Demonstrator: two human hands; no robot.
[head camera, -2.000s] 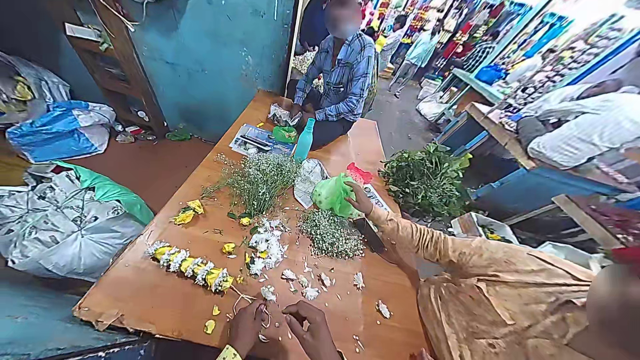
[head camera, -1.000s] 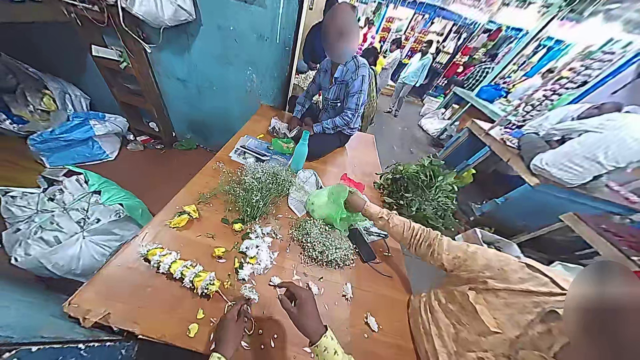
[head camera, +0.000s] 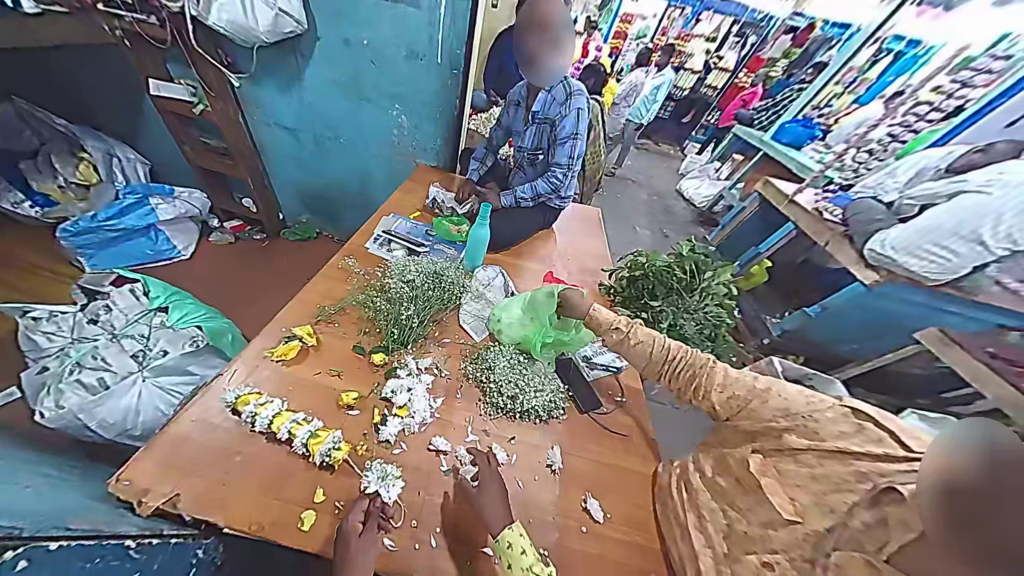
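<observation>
My left hand is at the near table edge, its fingertips closed on a white flower with thread by it. To its left lies a garland of white and yellow flowers. My right hand reaches over loose white blossoms, fingertips at them; whether it grips one cannot be told. Beyond are a heap of white flowers, yellow roses, a pile of small white filler flowers and a bunch of baby's breath.
On the wooden table stand a teal bottle and a phone. A person at right holds a green plastic bag. Another person in a checked shirt sits at the far end. Leafy greens lie beyond the right edge.
My right hand has moved away from my left, forward to the loose white blossoms. The neighbour's hand has lifted the green bag slightly off the table area, and the phone shows more fully than at first.
</observation>
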